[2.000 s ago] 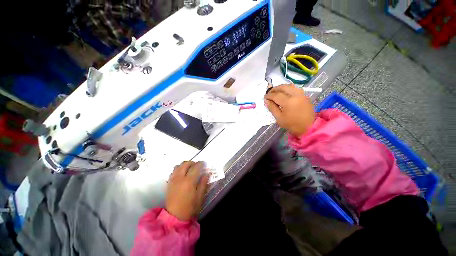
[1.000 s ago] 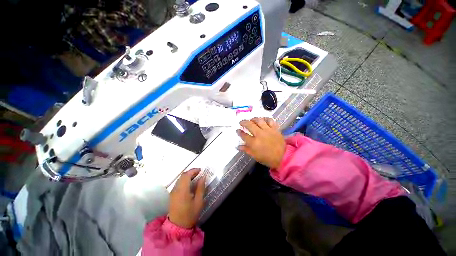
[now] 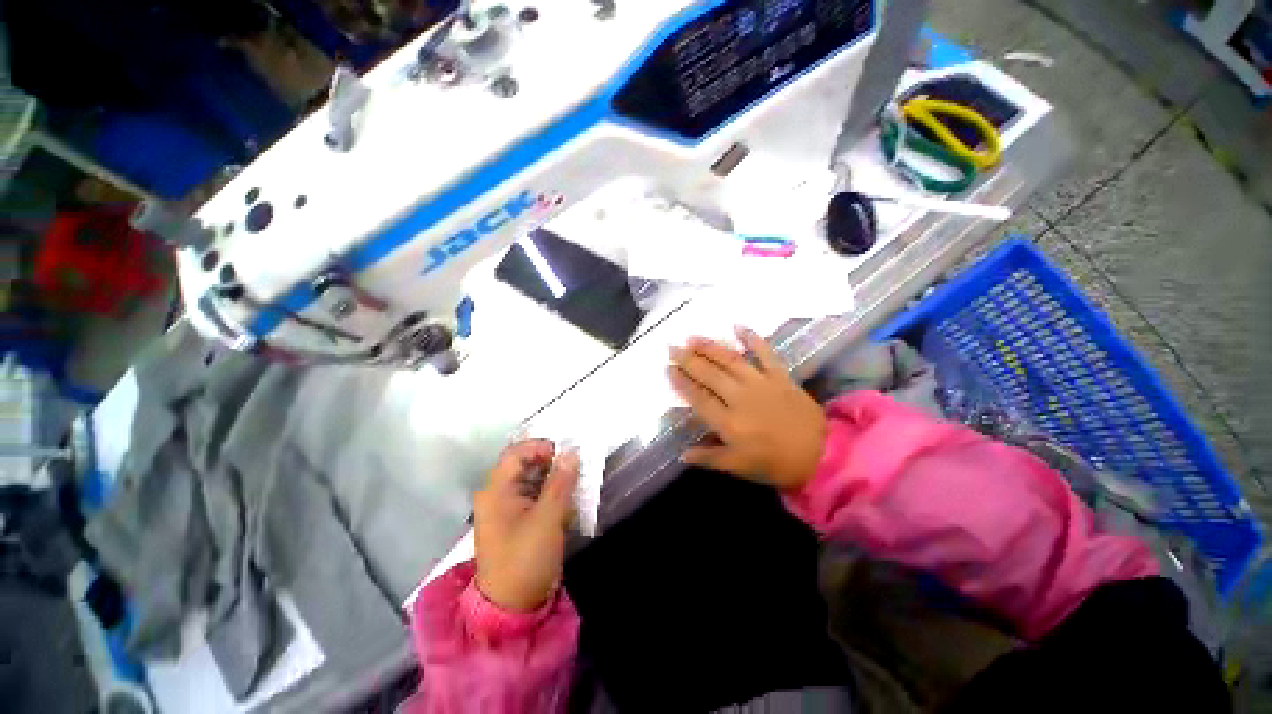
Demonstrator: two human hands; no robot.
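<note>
My left hand (image 3: 525, 519) is at the table's front edge, fingers curled. A small white piece (image 3: 587, 484) lies against its fingertips; whether they grip it is unclear. My right hand (image 3: 753, 414) rests palm down on the white surface to the right, fingers slightly spread, with no held thing visible. The grey garment piece (image 3: 314, 481) lies bunched left of the needle area. The white lockstitch machine (image 3: 405, 209) stands behind. White paper slips (image 3: 698, 258) lie right of the phone. The needle is too small to make out.
A black phone (image 3: 572, 286) lies beside the needle area. A pink and blue pen (image 3: 767, 247), a black round object (image 3: 851, 223) and yellow and green scissors (image 3: 949, 144) are to the right. A blue basket (image 3: 1088, 377) with grey pieces stands beside my right sleeve.
My right hand has left the black round object and come left, nearer my left hand, and now lies flatter. The left hand stays near the front edge. The camera view has shifted.
</note>
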